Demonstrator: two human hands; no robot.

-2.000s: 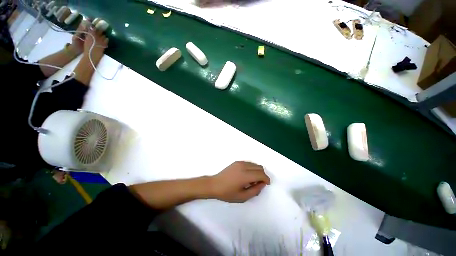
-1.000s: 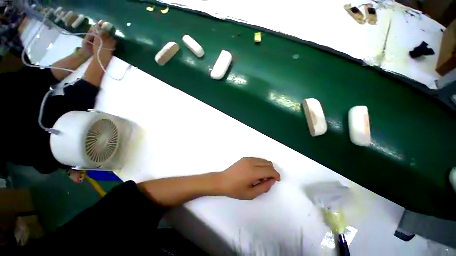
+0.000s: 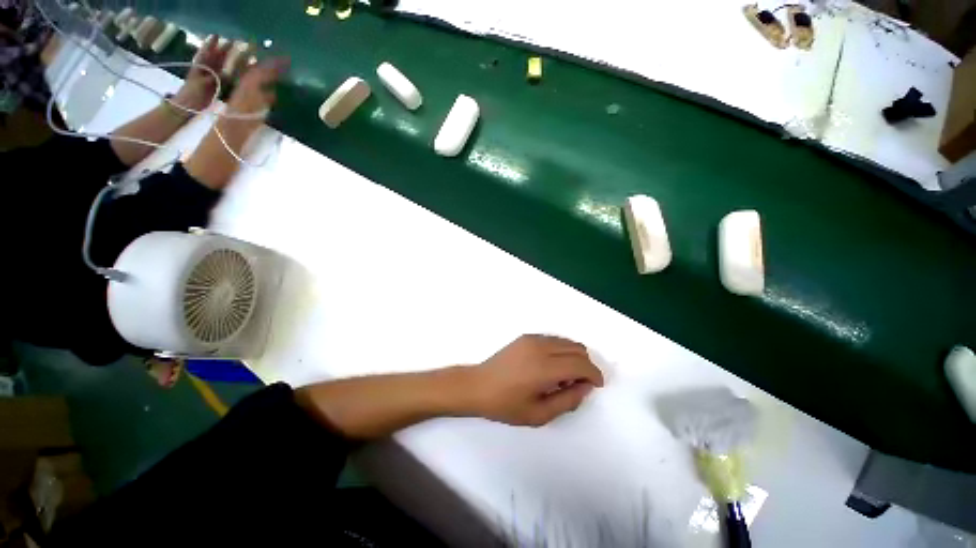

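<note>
My left hand [image 3: 535,380] rests on the white bench, palm down, fingers loosely curled with a gap at the thumb; nothing shows in it. My right hand is not in view. Right of my left hand lies a brush-like tool [image 3: 721,460] with a wide pale head, yellow neck and black handle, cut off below; no hand touches it. White oblong housings lie on the green belt [image 3: 557,139]: one with a beige face [image 3: 647,233], one beside it [image 3: 742,253], one cut off at the right edge [image 3: 963,377], and several farther up-left.
A white fan [image 3: 177,291] stands on the bench at left, its cable looping up. Beyond it, another person's hands [image 3: 244,88] reach over the belt. A grey metal bracket [image 3: 920,495] is at lower right. Across the belt, a white bench [image 3: 685,48] holds small parts and a box.
The housings and yellow tab have shifted up-left along the belt, and more of the right-edge housing shows. The other person's hands have moved and spread. My left hand stays in place.
</note>
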